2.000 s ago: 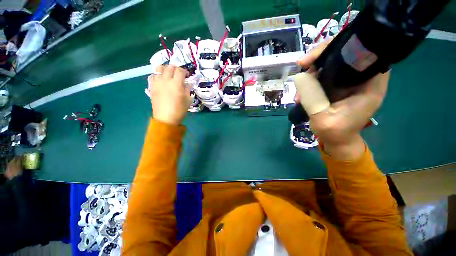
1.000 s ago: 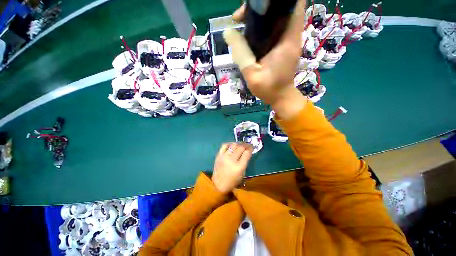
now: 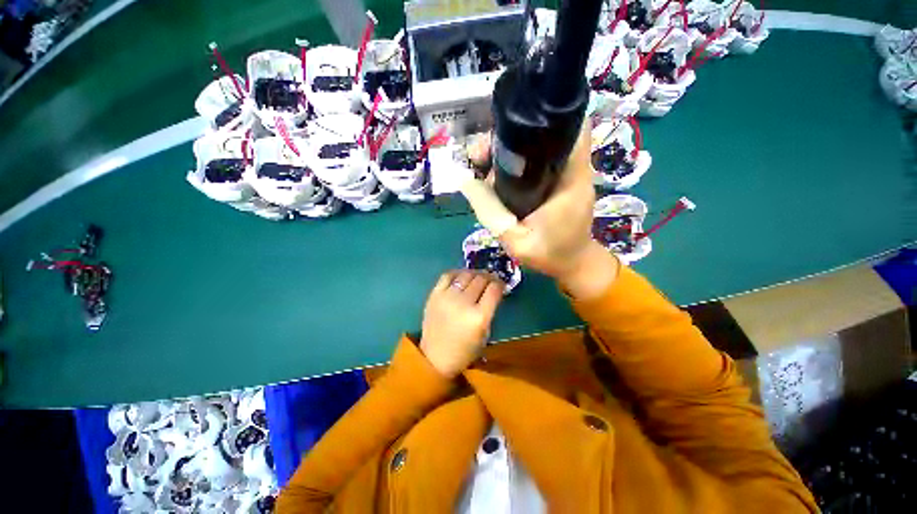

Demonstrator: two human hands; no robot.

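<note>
My right hand [image 3: 551,223] is wrapped around the black electric screwdriver [image 3: 538,125], held upright above a white housing [image 3: 491,258] with a dark inside. The screwdriver's tip is hidden behind the hand. A pale wrap covers a finger of that hand. My left hand [image 3: 461,313] has its fingertips on the near edge of this housing, which sits on the green bench. The silver-grey screw feeder [image 3: 452,92] stands just beyond, partly hidden by the screwdriver.
Stacked wired housings [image 3: 337,151] stand left of the feeder and more stand right of it. A single wired housing [image 3: 618,229] lies right of my right hand. Loose wired parts [image 3: 93,281] lie far left. A blue bin [image 3: 287,427] of white shells and a carton [image 3: 824,311] are below the bench edge.
My right hand has come down from over the feeder with the screwdriver, towards the housing. Earlier, my left hand moved from the left stacks to this housing. The view has shifted.
</note>
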